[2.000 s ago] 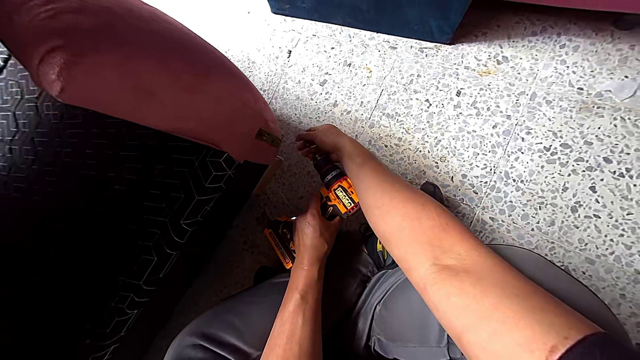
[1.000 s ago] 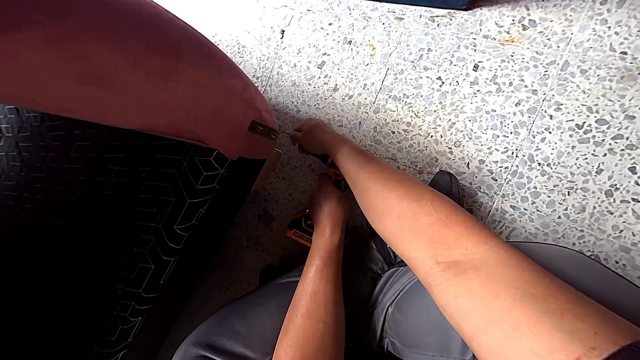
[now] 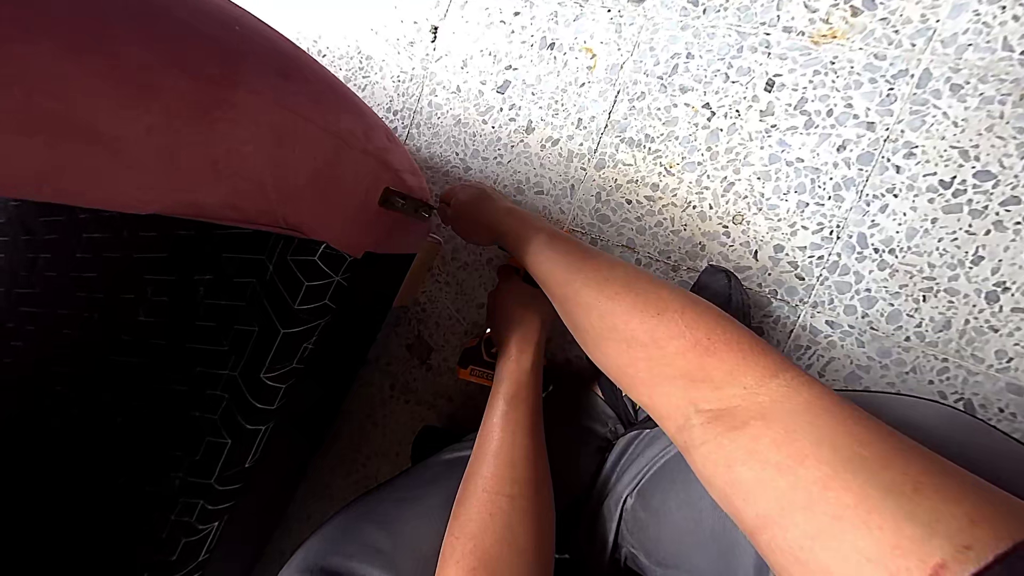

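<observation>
My left hand [image 3: 518, 308] is closed around the handle of an orange and black cordless drill [image 3: 478, 364], whose battery end shows below the wrist. Beyond it, my right hand [image 3: 476, 212] has its fingertips at a thin metal piece, a bit or screw, beside a small metal bracket [image 3: 407, 204]. That bracket lies on the end of a pink upholstered furniture part [image 3: 200, 128]. My right hand and forearm hide most of the drill's front, so what those fingers grip cannot be made out.
Black patterned fabric [image 3: 272, 336] covers the furniture's underside at the left, with a wooden edge [image 3: 418, 272] near the bracket. Speckled terrazzo floor [image 3: 720, 160] lies beyond my arms. My legs in grey trousers [image 3: 672, 504] are close below, and a dark shoe [image 3: 722, 292] shows beside my right forearm.
Two seconds ago the drill's orange body showed between my hands; now my right forearm covers it. Both hands have come closer to the bracket. The blue object at the top has left the view.
</observation>
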